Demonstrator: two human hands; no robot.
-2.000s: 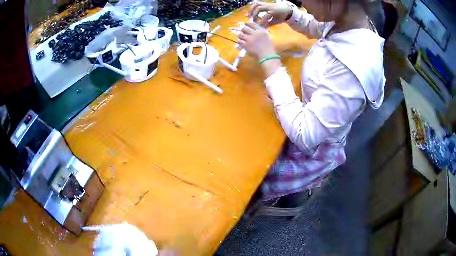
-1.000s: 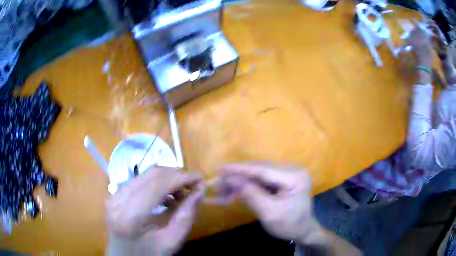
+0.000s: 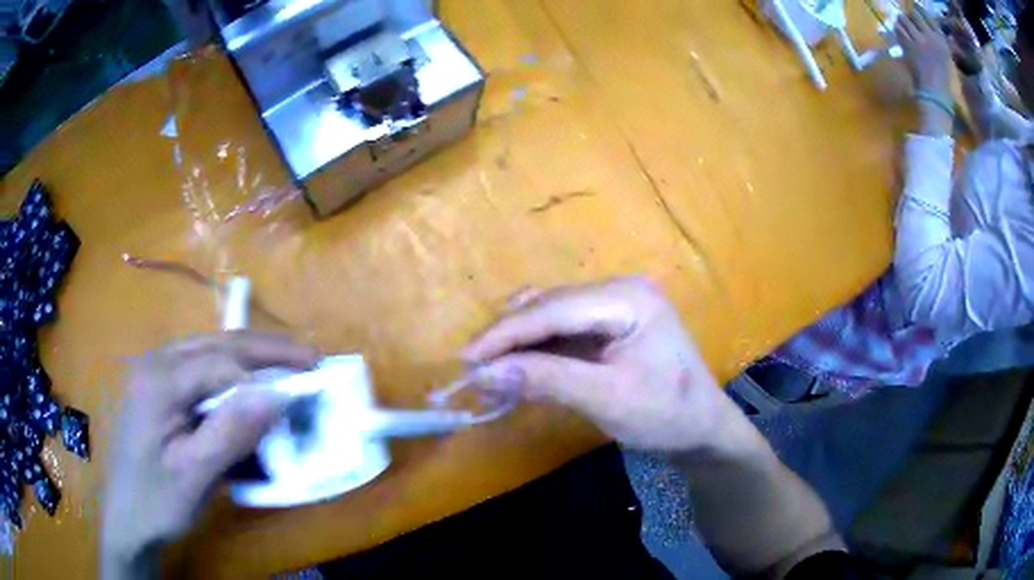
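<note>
A white plastic housing (image 3: 329,436) is tilted just above or on the orange-brown sheeting near the front edge. My left hand (image 3: 187,425) grips its left side, and the fingers cover part of it and a dark patch on it. One white arm (image 3: 414,423) of the housing points right, towards my right hand. Another white arm (image 3: 237,304) sticks up behind my left hand. My right hand (image 3: 618,363) pinches a small, thin, clear piece (image 3: 490,393) between thumb and fingers, at the tip of the right-pointing arm. Blur hides whether they touch.
A pile of black button pads (image 3: 28,340) lies at the left. A silver screw feeder (image 3: 369,96) stands at the back left. A reddish-brown wire (image 3: 170,267) lies behind the housing. At the right, a seated person's pale sleeve (image 3: 930,204) and hand are near white housings (image 3: 811,23).
My left hand has moved left and now grips the housing, which lay behind my hands before. The housing has turned and come nearer. My right hand has moved slightly up; the feeder appears further up-left.
</note>
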